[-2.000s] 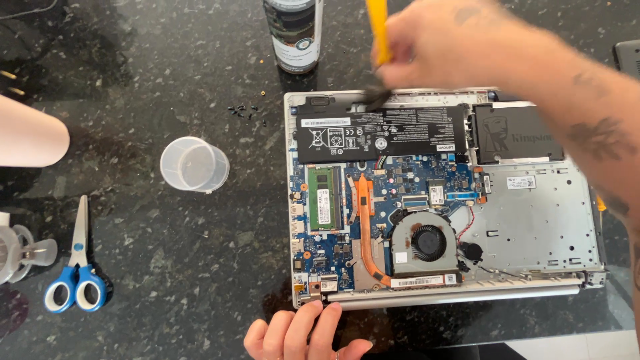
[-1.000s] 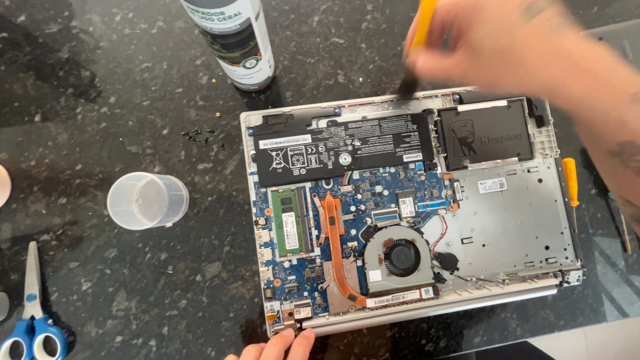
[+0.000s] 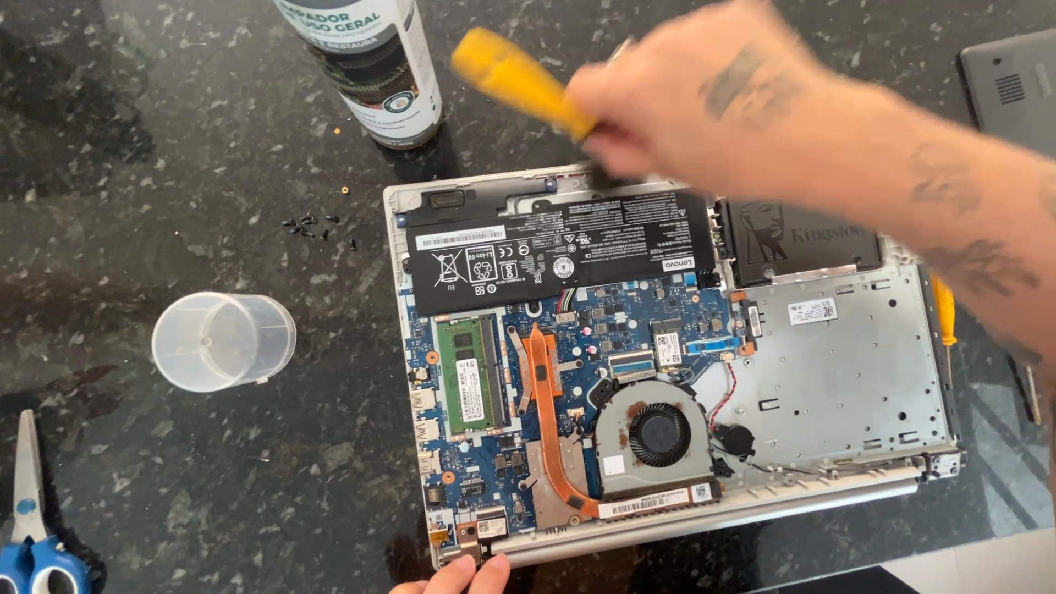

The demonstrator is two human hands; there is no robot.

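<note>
An opened laptop base [image 3: 850,363] lies on the dark stone surface, its battery [image 3: 528,247], RAM module [image 3: 466,375], copper heat pipe [image 3: 544,412], fan [image 3: 656,437] and Kingston SSD [image 3: 804,239] exposed. My right hand [image 3: 635,107] is closed around a brush with a yellow handle [image 3: 520,78]; its dark bristles, partly hidden by the hand, are at the laptop's far edge above the battery. The fingertips of my left hand [image 3: 462,577] touch the laptop's near left corner; the rest of that hand is out of view.
A spray can or bottle [image 3: 371,74] stands behind the laptop. Small black screws [image 3: 318,227] and a clear plastic cup [image 3: 223,342] are on the left, with blue-handled scissors [image 3: 33,520] nearer. A yellow-handled screwdriver [image 3: 945,313] and a dark laptop cover [image 3: 1011,91] lie to the right.
The brush in my right hand has stayed along the far edge, further right than two seconds ago, and its handle now leans left. My left fingers remain at the near left corner. The view has shifted.
</note>
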